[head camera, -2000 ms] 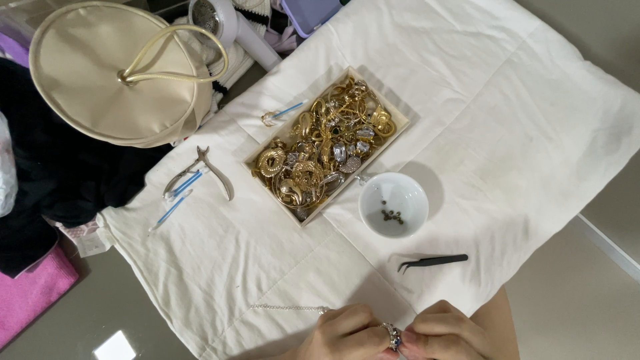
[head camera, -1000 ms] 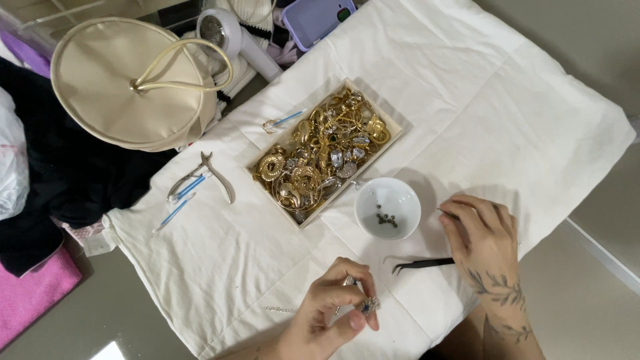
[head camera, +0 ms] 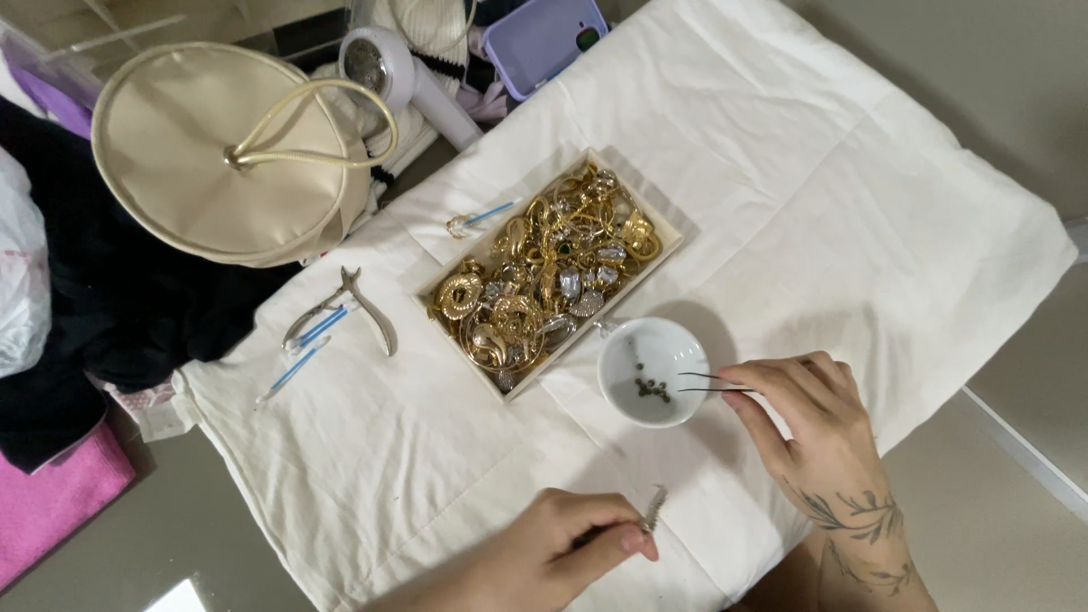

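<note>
My right hand (head camera: pixel 799 408) holds a pair of black tweezers (head camera: pixel 705 390), their two tips apart over the rim of a white ceramic bowl (head camera: pixel 612 395). Inside the bowl lie several small dark beads or stones (head camera: pixel 650 389). Lower down, my left hand (head camera: pixel 586 540) pinches a small silvery piece of jewellery (head camera: pixel 654 510) between thumb and forefinger; its far end sticks up, and the rest is hidden by the fingers. A shallow pale tray (head camera: pixel 671 246) heaped with gold and silver jewellery (head camera: pixel 544 280) stands beyond the bowl, one corner close beside it.
Metal nippers (head camera: pixel 371 314) and cotton swabs with blue sticks (head camera: pixel 293 370) lie left on the white cloth (head camera: pixel 425 476). Another swab (head camera: pixel 490 212) lies by the tray. Behind are a round beige bag (head camera: pixel 212 153), a fabric shaver (head camera: pixel 408 85) and a lilac phone case (head camera: pixel 544 42).
My right hand has picked up the tweezers that lay on the cloth and brought them to the bowl. Two seconds ago both hands were together at the jewellery piece; they are now apart.
</note>
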